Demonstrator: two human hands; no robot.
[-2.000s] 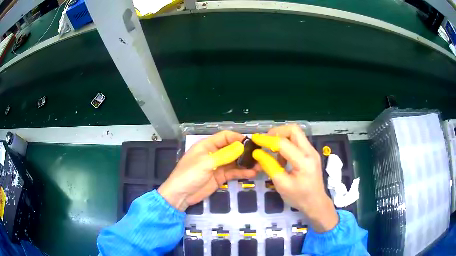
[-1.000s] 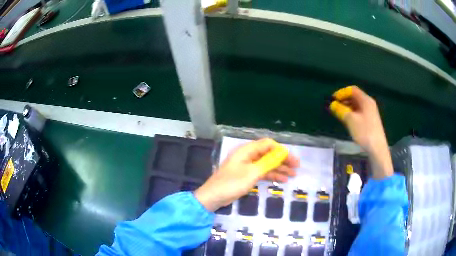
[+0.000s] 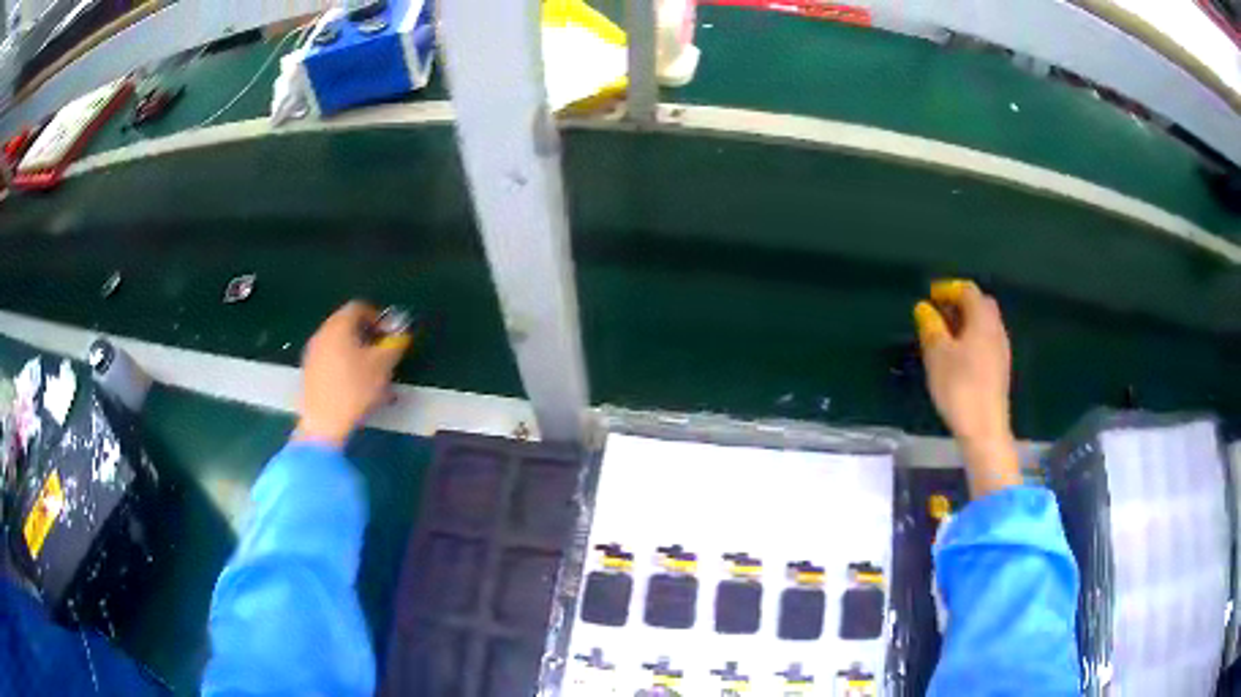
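Note:
My left hand (image 3: 351, 365), in a yellow finger cot, is over the belt at the left, its fingertips closed on a small silver-rimmed watch housing (image 3: 393, 323), slightly blurred. My right hand (image 3: 964, 357), in yellow finger cots, is over the belt at the right with thumb and finger apart. A dark unit (image 3: 904, 360) lies on the belt just left of it, hard to make out. The blister tray (image 3: 742, 490) in front of me holds rows of black screens (image 3: 739, 606) with orange-yellow flex tails over a white sheet.
More housings (image 3: 240, 287) lie on the belt at left. A pale post (image 3: 524, 259) rises between my hands. The foam tray (image 3: 456, 579) is left of the blister tray. Stacked trays (image 3: 1168, 545) stand at right and a black plastic-wrapped bulk (image 3: 89, 504) at left.
My left hand has moved from over the tray to the housing on the belt and gripped it. My right hand has left the tray for the belt and let go of the dark unit. The view has shifted.

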